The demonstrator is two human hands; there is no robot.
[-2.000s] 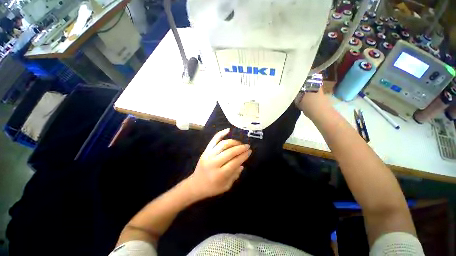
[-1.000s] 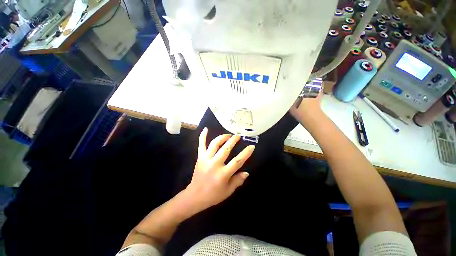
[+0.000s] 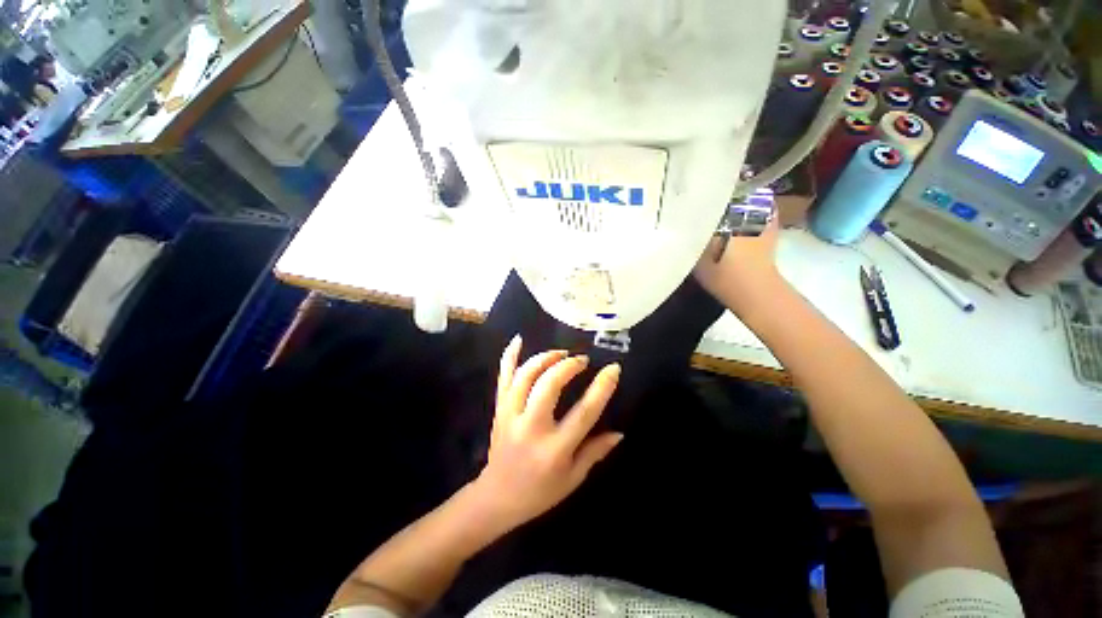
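The black garment (image 3: 363, 459) covers my lap and the table edge and runs under the white JUKI sewing machine head (image 3: 592, 109). My left hand (image 3: 538, 429) lies flat on the garment with fingers spread, its fingertips just in front of the small silver work clamp (image 3: 612, 340). My right hand (image 3: 743, 260) is right of the machine head, beside the shiny metal fitting (image 3: 747, 211). Its fingers are mostly hidden behind the head and the fitting, so what they touch cannot be seen.
Thread snips (image 3: 880, 308) and a white pen (image 3: 924, 266) lie on the white table at right. Behind them stand a light blue thread cone (image 3: 864, 193), many spools and a control panel (image 3: 997, 169). Blue crates (image 3: 230, 302) with dark cloth stand at left.
My left hand has drawn back slightly from the clamp, its fingers more spread than two seconds ago. My right hand stays by the metal fitting. The view has shifted slightly.
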